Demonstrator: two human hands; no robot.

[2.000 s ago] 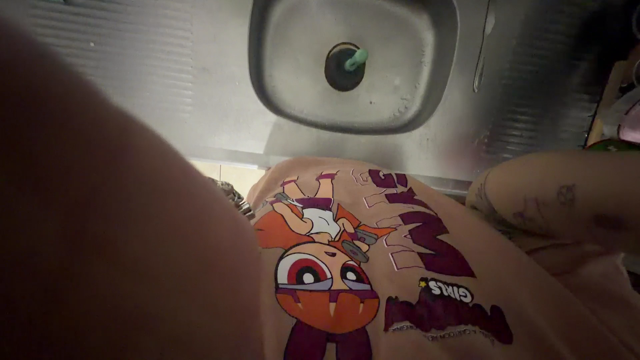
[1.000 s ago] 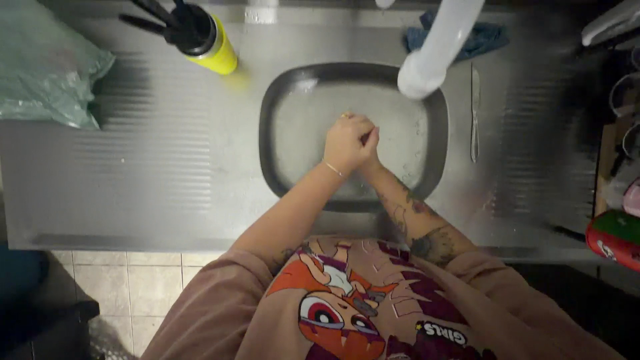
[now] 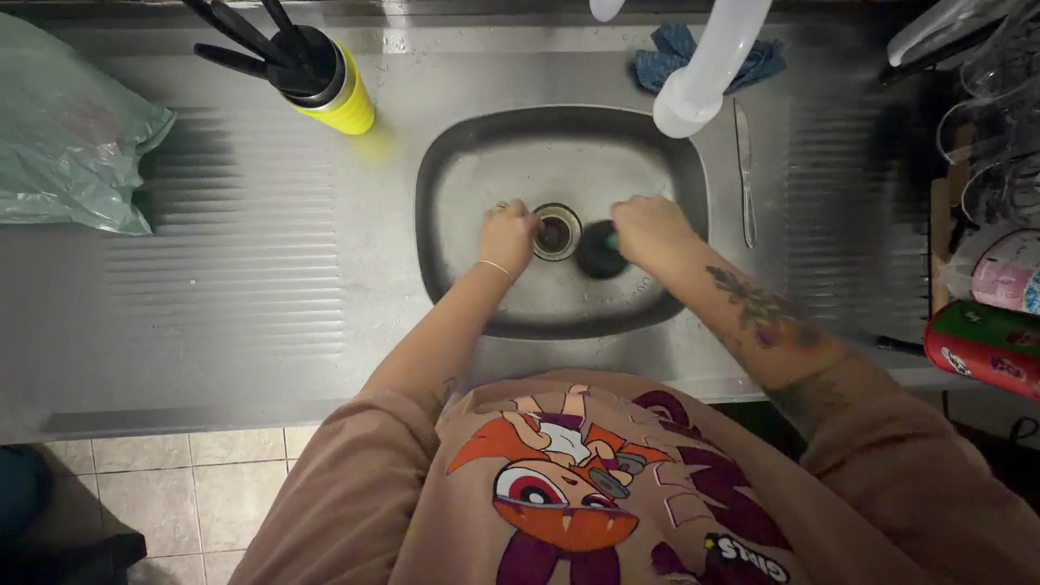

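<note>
A steel sink basin (image 3: 520, 305) has a round drain opening (image 3: 556, 232) in its floor, brownish inside. My left hand (image 3: 508, 237) is at the left rim of that opening with curled fingers; whether it grips anything is hidden. Just right of the drain, my right hand (image 3: 654, 231) holds a dark round drain stopper (image 3: 600, 252) by what looks like a small green part at its edge. The stopper is blurred and off the opening. A white faucet spout (image 3: 691, 101) hangs over the basin's back right corner.
A yellow cup (image 3: 349, 101) with black-handled utensils stands behind left, near a greenish plastic bag (image 3: 73, 138). To the right lie a table knife (image 3: 744, 175) and a blue cloth (image 3: 670, 61). Glasses (image 3: 995, 106) and a red-green package (image 3: 979, 345) line the right edge.
My hands, together over the basin a second ago, are now apart, with the stopper in the right one. Two seconds ago a dark round piece with a green part sat at the drain.
</note>
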